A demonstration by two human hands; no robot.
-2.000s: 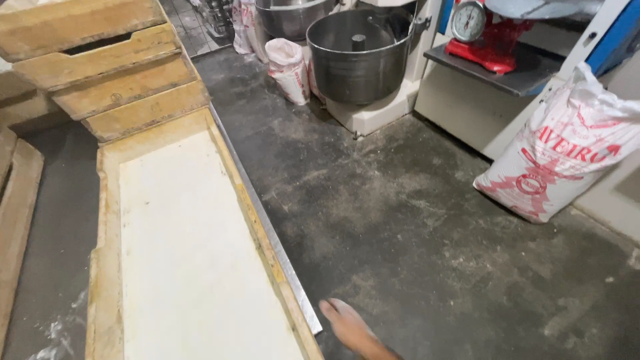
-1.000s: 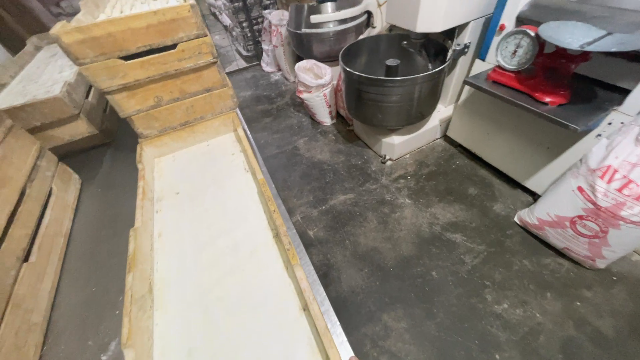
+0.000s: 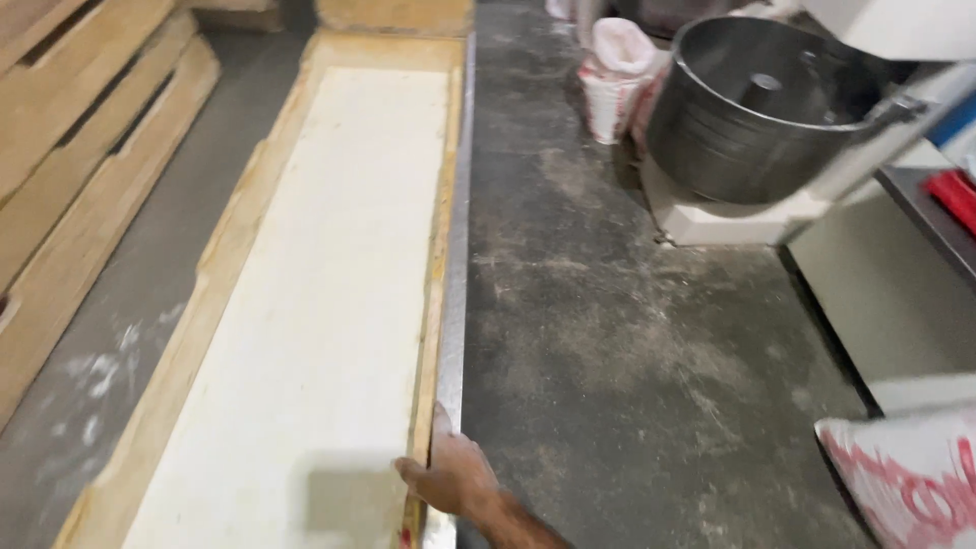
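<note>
A long wooden tray (image 3: 263,183) with a pale, flat inner surface runs from the bottom of the view up to the top centre. My right hand (image 3: 454,473) grips its right side wall near the bottom, the thumb over the inner edge and the fingers on the outside. A metal edge (image 3: 455,305) runs along the outside of that wall. My left hand is out of the frame.
Stacked wooden trays (image 3: 130,183) stand at the left. On the right are a steel mixer bowl (image 3: 709,145), an open bag (image 3: 610,99), a dark shelf (image 3: 930,213) and a red-printed sack (image 3: 907,480). Dark floor (image 3: 579,366) lies between.
My right hand, beside the tray two seconds ago and out of view one second ago, now holds the tray's right wall. The view has moved closer over the tray.
</note>
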